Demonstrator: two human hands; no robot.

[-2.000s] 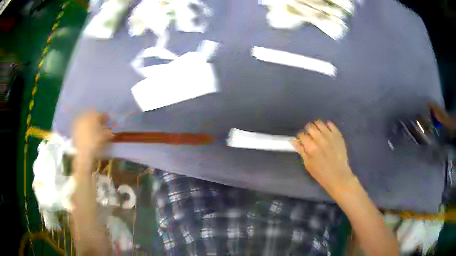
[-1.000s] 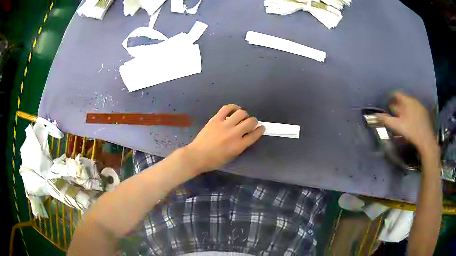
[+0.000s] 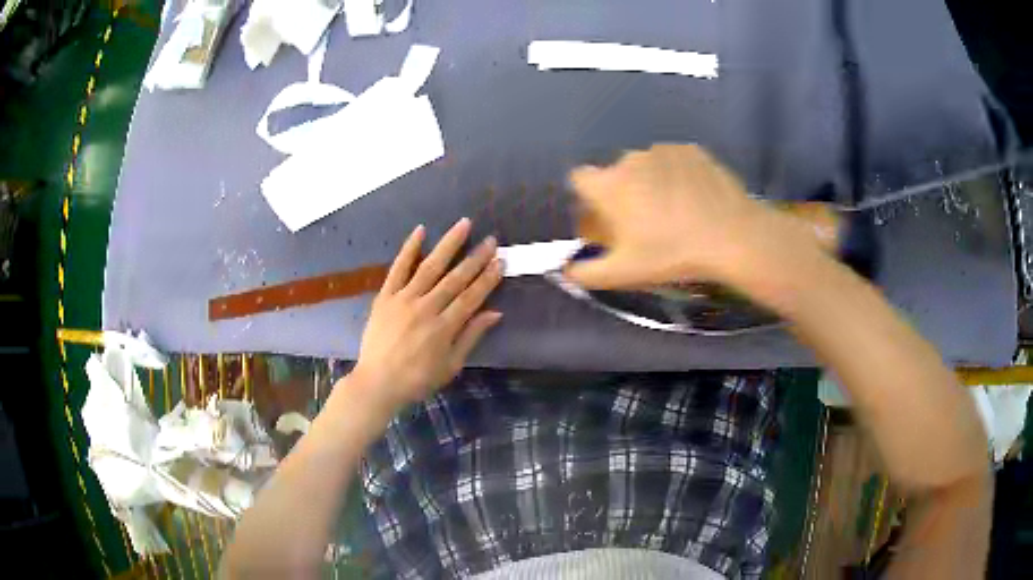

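Observation:
A narrow white fabric piece [image 3: 537, 258] lies near the table's front. My left hand [image 3: 428, 306] rests flat over its left end and the right end of the red-brown template [image 3: 289, 293], fingers spread. My right hand [image 3: 680, 215] is closed around the handle of the steam iron [image 3: 725, 312], partly blurred. The iron's pale rim lies over the fabric's right end, which is hidden. Another narrow white strip [image 3: 623, 58] lies alone beyond my hands. A stack of white unfolded pieces [image 3: 353, 156] lies at the left beside looped strips.
White bundles [image 3: 289, 25] lie at the table's far left. The iron's cord [image 3: 946, 185] trails right. Basket carts with crumpled white fabric [image 3: 147, 436] stand at the front left and front right.
My right hand has brought the iron left from the right side onto the fabric. My left hand has moved left and flattened. The template is tilted and its right end is now covered.

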